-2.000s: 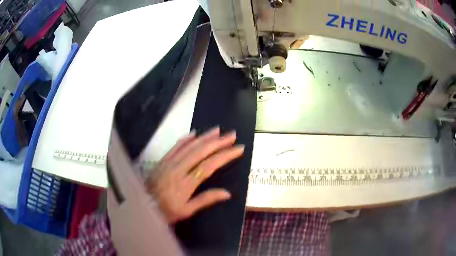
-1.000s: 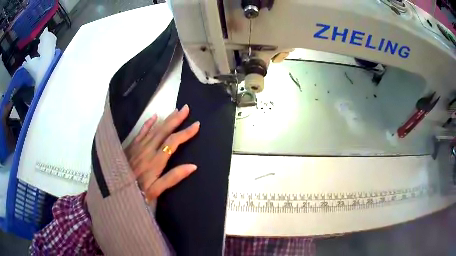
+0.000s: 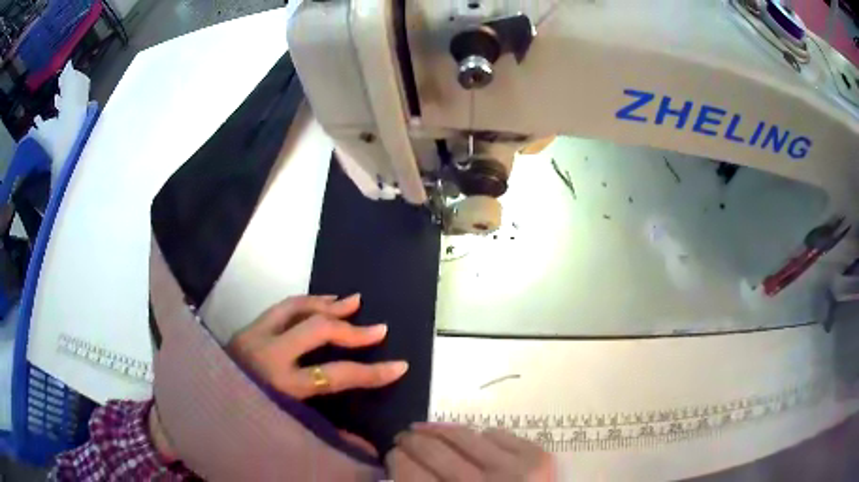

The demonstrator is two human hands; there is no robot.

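The dark lining strip [image 3: 377,254] lies flat on the table, its far end under the presser foot, its right edge in line with the needle. My left hand [image 3: 316,348] rests on the strip, fingers spread, a ring on one finger; its wrist is behind the striped panel. My right hand [image 3: 471,454], slightly blurred and cut by the bottom edge, has its fingers closed on the strip's right edge near the table front. The pinkish striped panel [image 3: 221,395] curves up at left, its dark side [image 3: 212,202] showing behind. The needle tip is hidden.
The cream sewing machine head [image 3: 565,71] stands over the metal bed [image 3: 603,273], where thread scraps lie. Red-handled snips [image 3: 801,264] lie at the right. A printed scale [image 3: 640,428] runs along the front. A blue basket [image 3: 47,395] stands at left.
My right hand has come into view at the bottom. My left hand has moved nearer the table front and turned its fingers rightward. The machine sits lower in the view.
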